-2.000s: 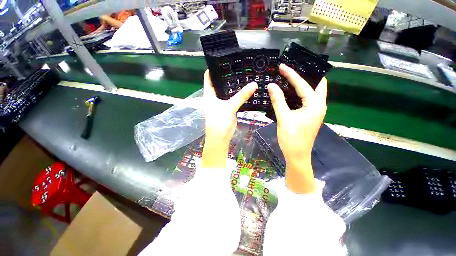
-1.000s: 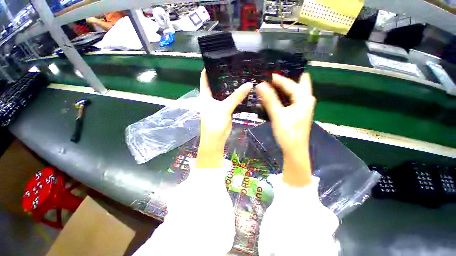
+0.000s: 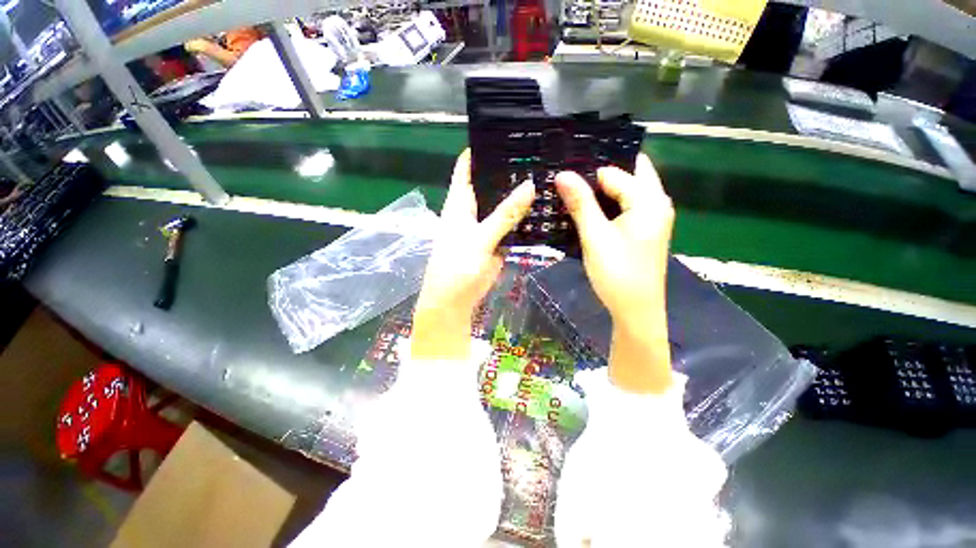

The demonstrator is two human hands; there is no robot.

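Observation:
Black keypad panels (image 3: 535, 145) with white digits are held up as a partly fanned stack above the bench. My left hand (image 3: 471, 252) grips their left side, thumb across the front. My right hand (image 3: 621, 236) grips their right side, thumb and fingers on the front face. Part of the stack stands higher behind at the upper left. The fingers behind the panels are hidden. A bagged pack (image 3: 685, 332), dark in clear plastic, lies below right, partly behind my right forearm. A clear poly bag (image 3: 348, 276) lies to the left.
Taped covering (image 3: 524, 380) with red lettering lies under my wrists. Panel stacks (image 3: 910, 380) stand at the right. A hammer (image 3: 171, 260) lies at the left. A green conveyor belt (image 3: 771, 209) runs behind. A red stool (image 3: 102, 417) and carton (image 3: 203, 498) are below the bench edge.
The panels, spread wide and split into two fans earlier, are now closer together in a narrower stack. My right hand has moved left, nearer my left hand.

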